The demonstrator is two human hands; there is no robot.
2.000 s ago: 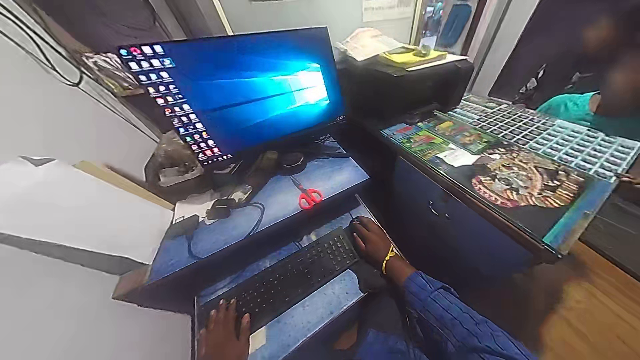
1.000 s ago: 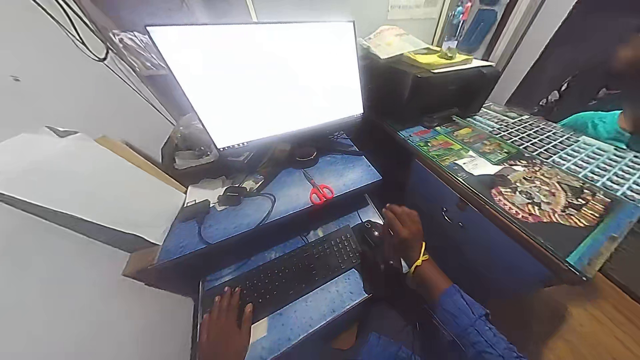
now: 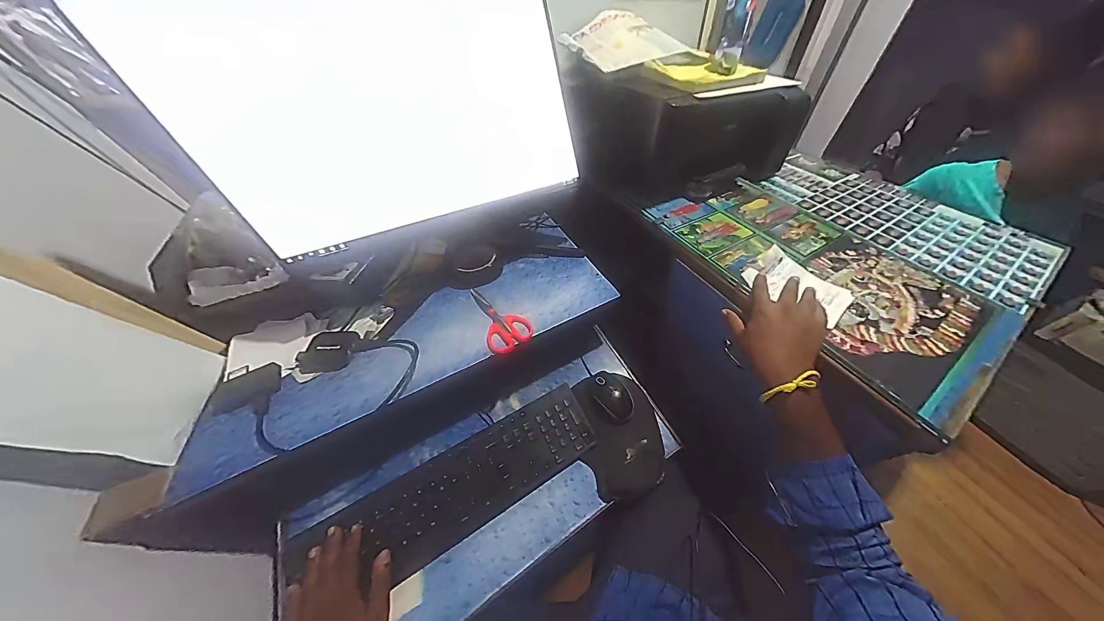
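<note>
My left hand (image 3: pixel 339 573) rests, fingers apart, on the left end of a black keyboard (image 3: pixel 474 474) on the blue pull-out tray. My right hand (image 3: pixel 783 332), with a yellow thread at the wrist, reaches over the side counter, its fingertips on a small white paper slip (image 3: pixel 815 289); whether it grips the slip cannot be told. A black mouse (image 3: pixel 611 397) sits on a black mouse pad (image 3: pixel 634 457) right of the keyboard. Above the desk, the monitor (image 3: pixel 345 103) shows a white screen. Red-handled scissors (image 3: pixel 509 333) lie on the blue desk top.
Cables and a black adapter (image 3: pixel 328 352) lie at the desk's left. The counter's glass top (image 3: pixel 914 388) covers printed pictures. Behind it stands a black printer (image 3: pixel 699 129) bearing papers and a yellow pad (image 3: pixel 703 76). Part of a person in teal (image 3: pixel 962 188) shows at the far right.
My right hand has left the mouse and moved right, up to the slip on the counter. The screen has turned from a blue desktop to white. My left hand stays on the keyboard.
</note>
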